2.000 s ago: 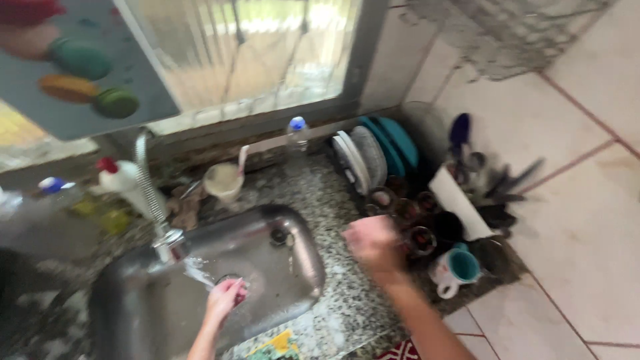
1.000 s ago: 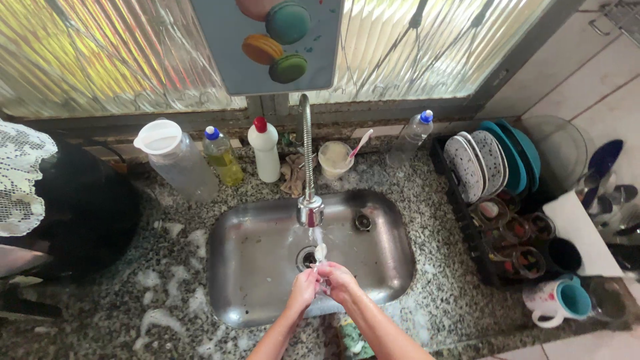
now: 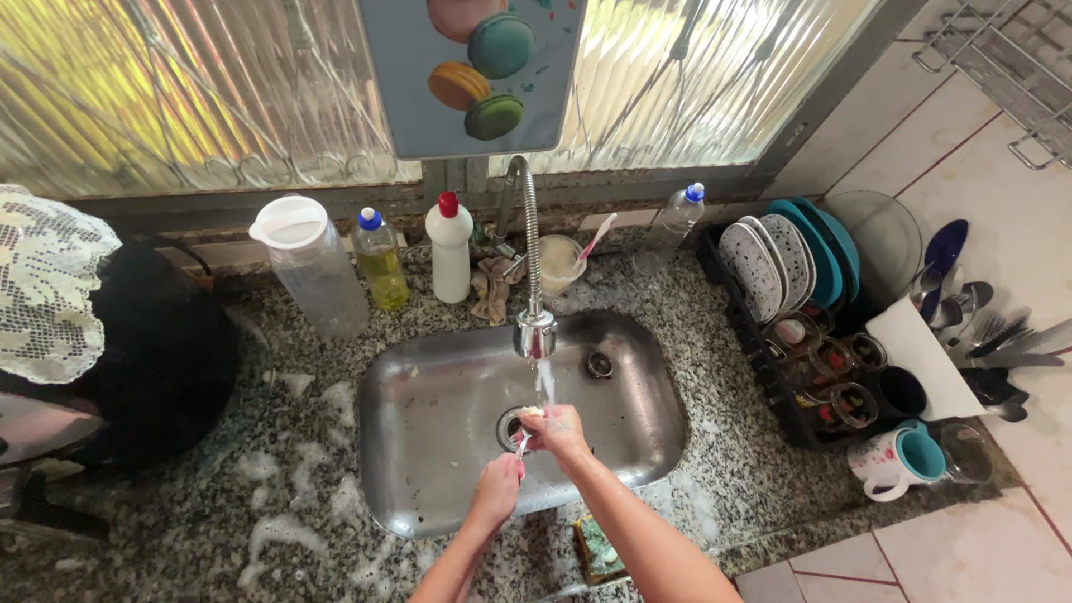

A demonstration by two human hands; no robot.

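Observation:
Water runs from the flexible metal faucet [image 3: 534, 331] over a metal utensil [image 3: 523, 442], probably a spoon, above the drain of the steel sink [image 3: 444, 402]. My left hand [image 3: 496, 488] is shut on its lower end. Around its upper part, under the stream, my right hand [image 3: 557, 434] is closed, with something whitish at the fingertips. The fingers hide much of the utensil. A sink strainer [image 3: 599, 363] lies in the basin's back right. On the front edge sits a soapy green and yellow sponge [image 3: 597, 544].
Behind the sink stand a lidded pitcher [image 3: 310, 268], bottles [image 3: 450, 251], a cloth [image 3: 496, 289] and a tub [image 3: 559, 264] with a pink-handled brush. At right are a dish rack [image 3: 758, 360], a cutlery holder [image 3: 925, 360] and a mug [image 3: 892, 461]. Foam [image 3: 289, 532] spots the granite counter.
Two seconds ago my right hand was near the dish rack; one second ago both hands were together under the water. Now my left hand is lower, with the utensil between them.

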